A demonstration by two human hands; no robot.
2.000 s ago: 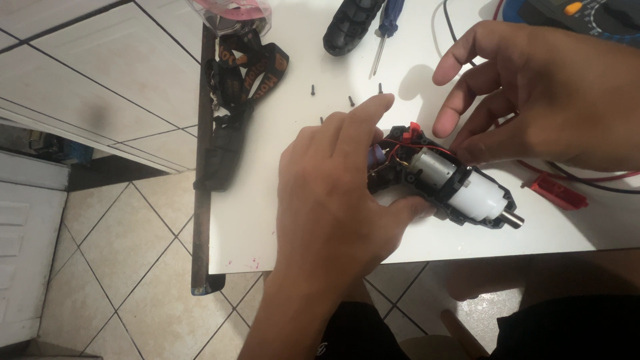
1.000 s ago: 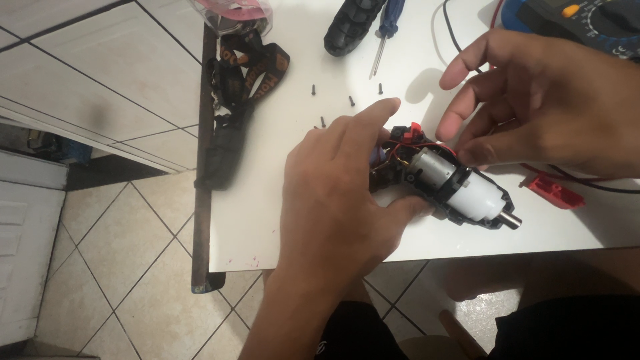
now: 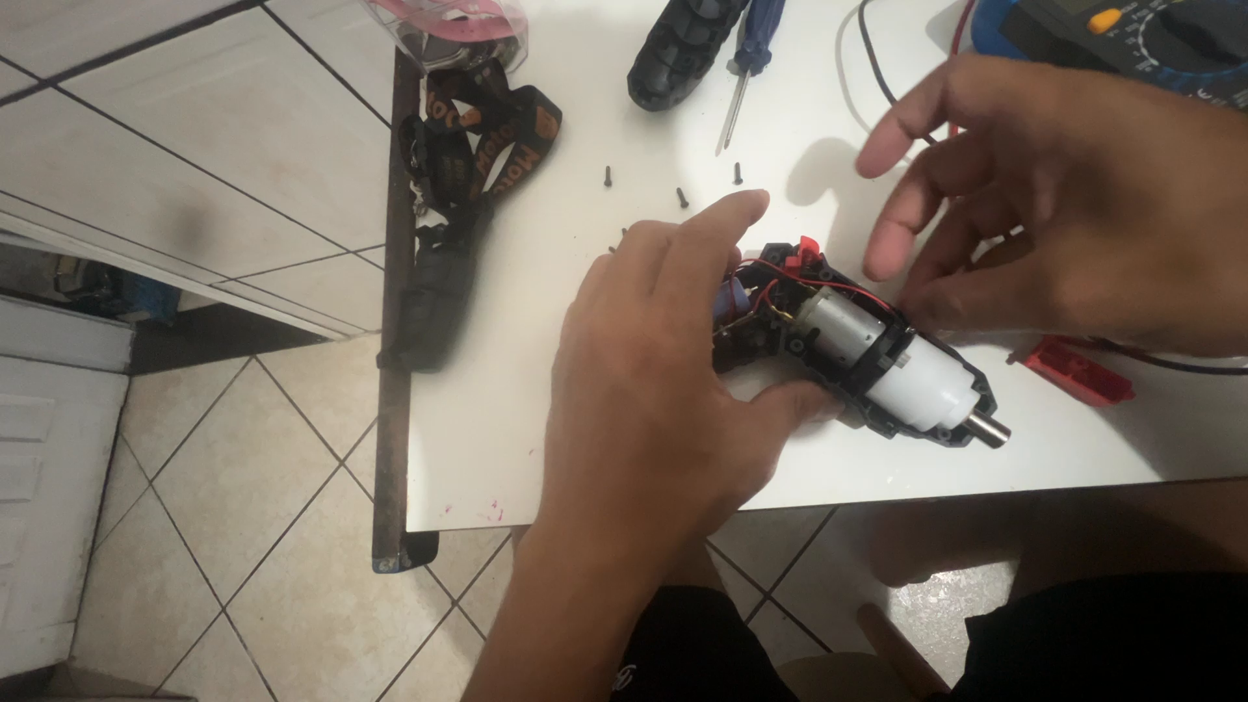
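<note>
An opened cordless screwdriver (image 3: 858, 351) lies on the white table, its black half shell holding a silver motor (image 3: 846, 327), a white gearbox housing (image 3: 924, 382) and a metal shaft pointing to the lower right. Red wires run along the motor toward a red switch part (image 3: 804, 255). My left hand (image 3: 673, 361) grips the handle end, covering much of it, with the thumb at the near side. My right hand (image 3: 1033, 205) is at the far side of the shell, thumb and a fingertip by its edge, other fingers apart; whether they pinch anything is hidden.
Several small black screws (image 3: 682, 198) lie beyond my left hand. Farther back are a blue-handled screwdriver (image 3: 751, 58) and a black ribbed grip (image 3: 682, 54). A black lanyard (image 3: 497, 146) lies at left, a multimeter (image 3: 1150, 44) at upper right, a red plastic part (image 3: 1080, 370) at right.
</note>
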